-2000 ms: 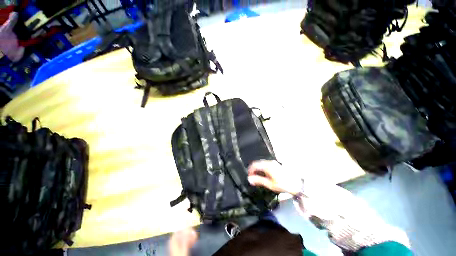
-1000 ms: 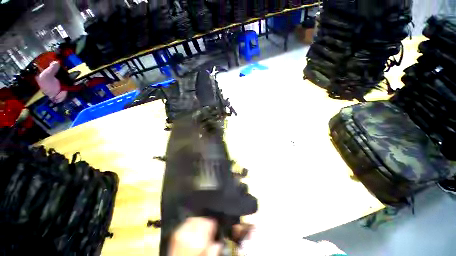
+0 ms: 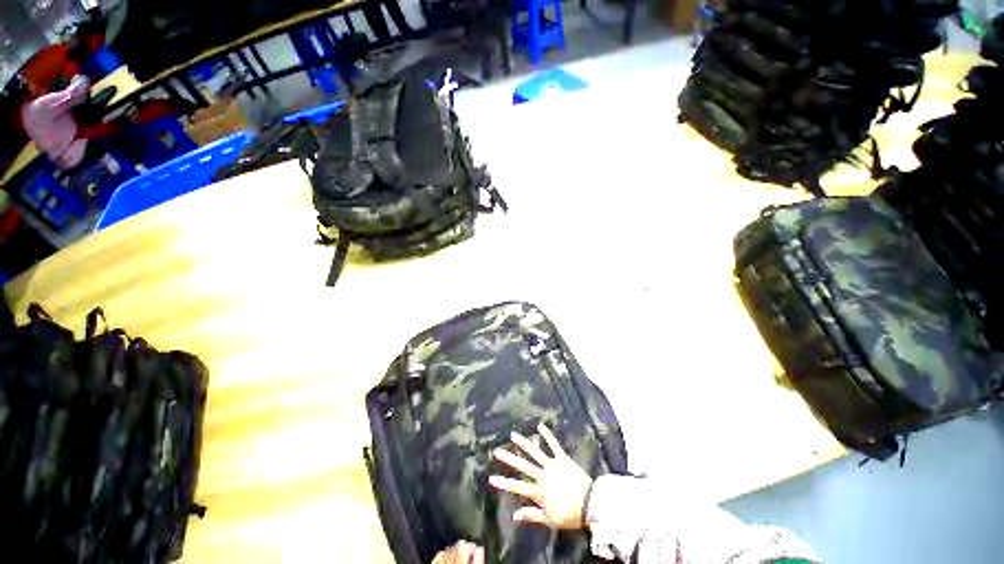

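A camouflage backpack lies on the table in front of me with its front panel up and its rounded top away from me. Its lower end is cut off by the picture's bottom edge. My right hand rests on the front panel with its fingers spread. My left hand is at the bottom edge by the bag's lower part. Only some fingers show, and I cannot tell whether they hold anything.
Another backpack lies straps up at the table's far side. Stacked backpacks stand at the left and far right. A camouflage backpack lies at the right. A blue crate and a blue stool are beyond the light wooden table.
The backpack was first straps up, then raised and blurred in my hands. Now it lies front panel up, with my right hand flat on it.
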